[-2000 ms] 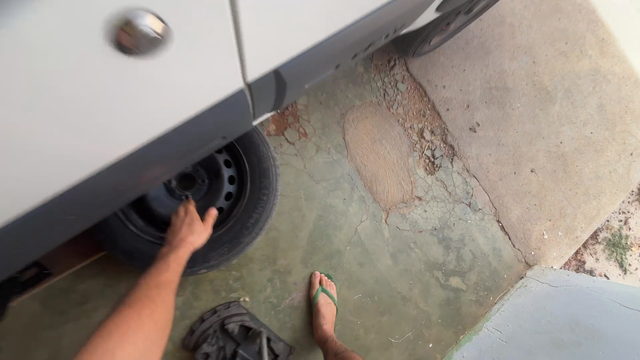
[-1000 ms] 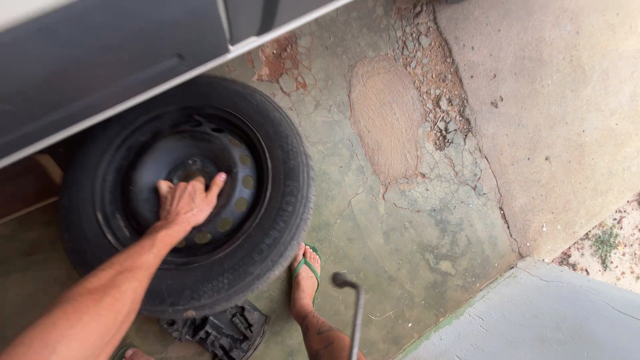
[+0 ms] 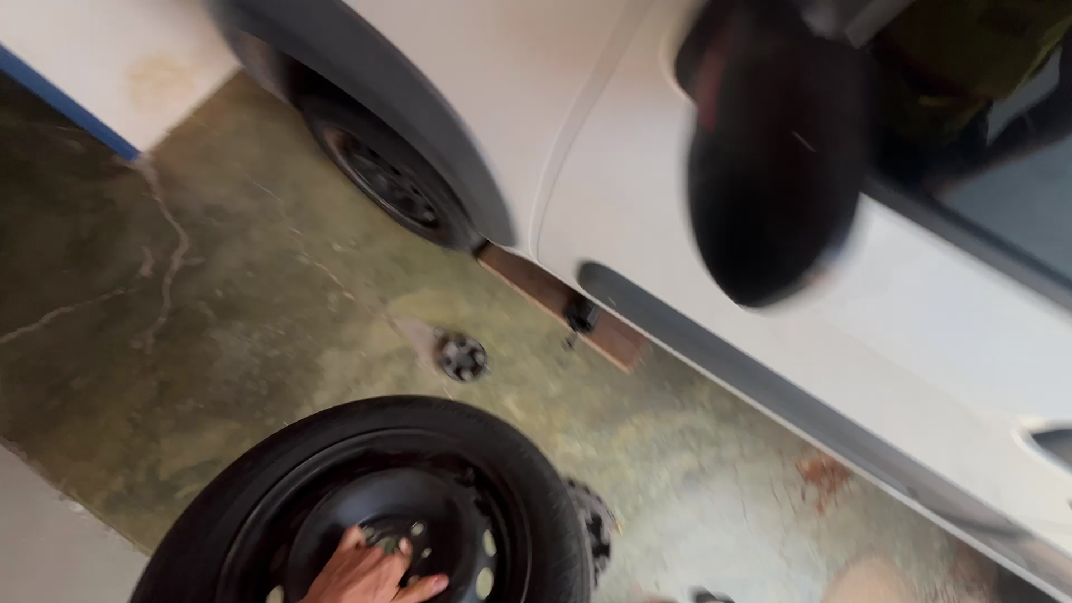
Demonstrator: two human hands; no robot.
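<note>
At the bottom of the head view, my left hand has its fingers at the center hub hole of a loose car wheel, a black steel rim with its tire. The wheel is off the car, and its lower part is cut off by the frame. My right hand is out of view. Part of a dark plastic wheel cover shows behind the tire's right edge. A small round dark part, which looks like a hub cap, lies on the concrete floor beyond the wheel.
A white car spans the upper right, with its mounted wheel and a blurred black side mirror. By its sill, a wooden board lies on the floor with a dark object at it. A white wall with a blue edge stands upper left.
The view has swung far toward the car's mounted wheel and mirror. My left hand stays at the loose wheel's center, and the wheel has come away from the car's side. The metal bar seen earlier is out of view.
</note>
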